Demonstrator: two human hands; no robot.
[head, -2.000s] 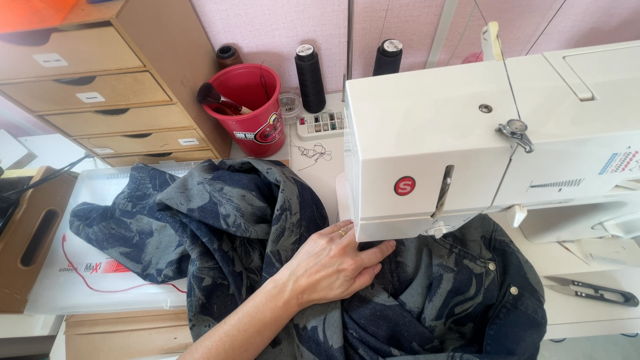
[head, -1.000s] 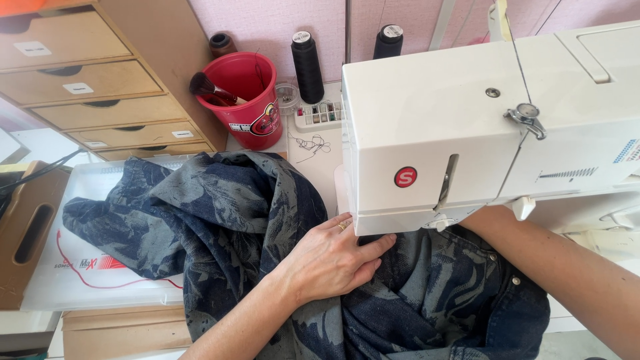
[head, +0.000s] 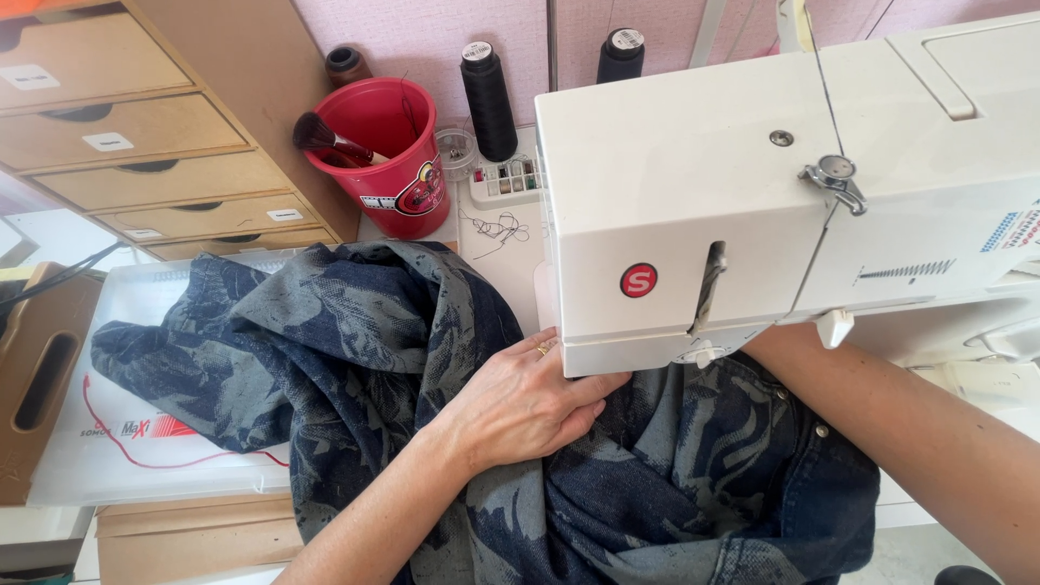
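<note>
A white sewing machine [head: 666,203] stands at the right, its head hiding the needle area. Patterned dark blue denim trousers [head: 349,325] lie bunched under and in front of it, with metal buttons near the right edge. My left hand [head: 528,398] rests on the denim beside the machine head, thumb and fingers pointing right, fingertips partly under the head. My right forearm reaches in from the right across the denim; the right hand is hidden behind the machine head.
A red bucket [head: 382,162] with a makeup brush [head: 333,138], black thread cones [head: 489,106] and a bobbin box [head: 508,180] stand behind. A wooden drawer unit [head: 162,138] is at the left, above a translucent plastic box [head: 73,463]. Loose thread [head: 500,229] lies beside the machine.
My right arm, not in view two seconds ago, has come in from the right and reaches behind the machine head. The small scissors seen at the right earlier are no longer visible. My left hand stays on the denim.
</note>
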